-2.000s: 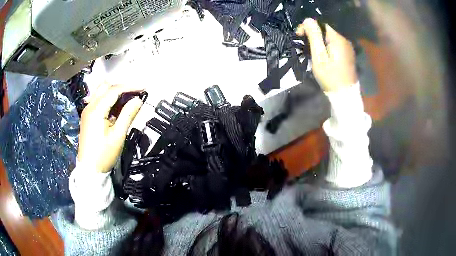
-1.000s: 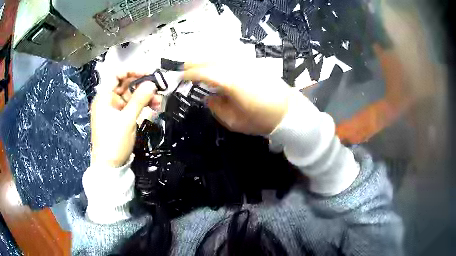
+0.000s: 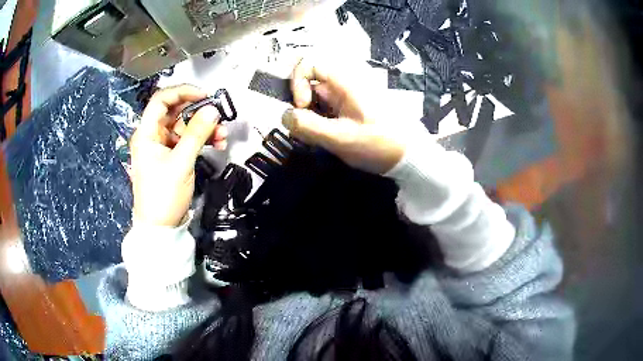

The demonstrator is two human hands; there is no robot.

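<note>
My left hand (image 3: 169, 155) holds a black plastic buckle (image 3: 220, 107) between thumb and fingers, its open slot facing right. My right hand (image 3: 345, 123) holds a short black webbing strip (image 3: 271, 86) whose free end points left toward the buckle. The strip and buckle are apart. Both hands are above the white surface. A dark heap of buckle straps (image 3: 317, 218) lies below the hands, close to my body, with several plastic ends showing at its upper edge.
The pale grey-green machine (image 3: 204, 21) stands at the top left. A shiny dark blue plastic bag (image 3: 70, 176) lies at the left. Loose cut webbing (image 3: 441, 63) is scattered at the upper right. Orange-brown surfaces show at both sides.
My right hand came from the loose webbing at the upper right to beside my left hand, now with a strip. The strip has since moved a little right, away from the buckle.
</note>
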